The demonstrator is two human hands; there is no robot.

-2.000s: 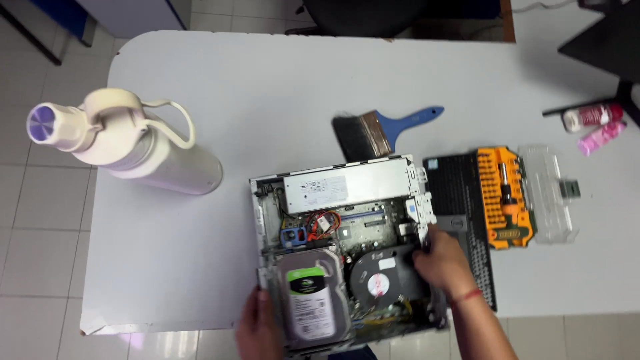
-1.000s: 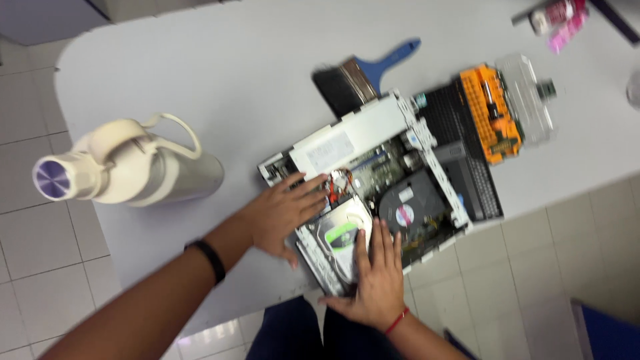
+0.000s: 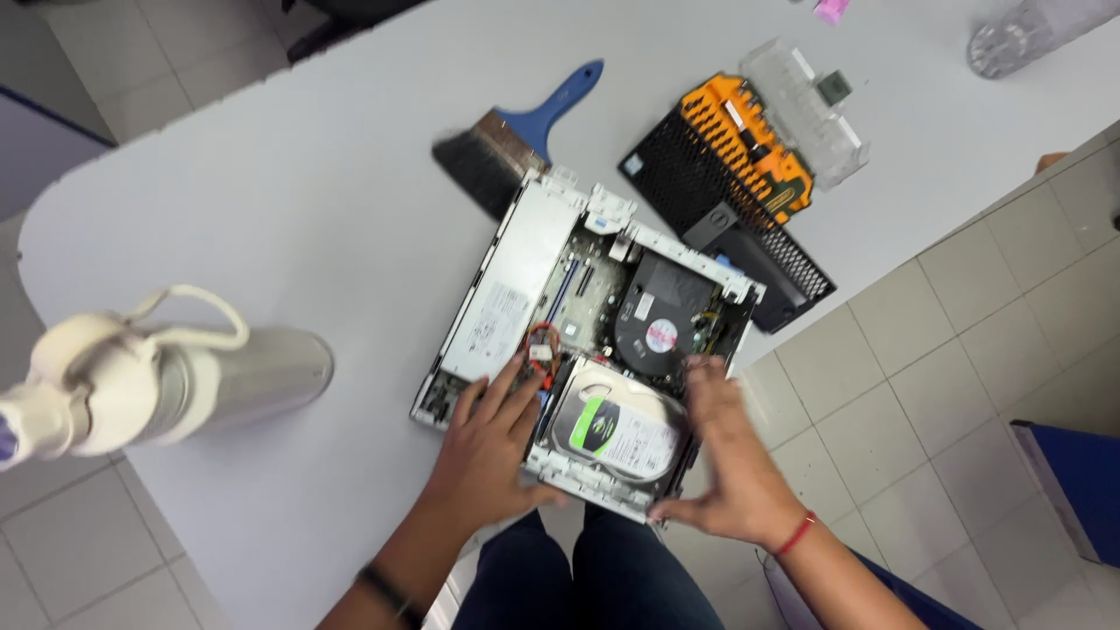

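Note:
An open desktop computer case (image 3: 599, 468) lies at the table's front edge, turned at an angle. Inside are a hard disk drive (image 3: 621, 424), a black blower fan housing (image 3: 662, 306), a silver power supply (image 3: 510, 284) and a bundle of red and orange wires (image 3: 544, 346). My left hand (image 3: 490, 442), fingers spread, rests over the case's left part, fingertips by the wires. My right hand (image 3: 735, 455) is at the case's right side beside the hard drive, thumb near the front corner and fingers near the fan; whether it grips the case cannot be told.
A paintbrush with a blue handle (image 3: 560, 101) touches or nearly touches the case's back. Behind it on the right lie a black perforated front bezel (image 3: 691, 179), an orange screwdriver bit set (image 3: 744, 131) and its clear lid (image 3: 805, 114). A cream bottle (image 3: 254, 376) lies left; a clear bottle (image 3: 1019, 44) is far right.
The case has turned compared with two seconds ago. My right hand has moved from over the hard drive to the case's right side. The view has rotated.

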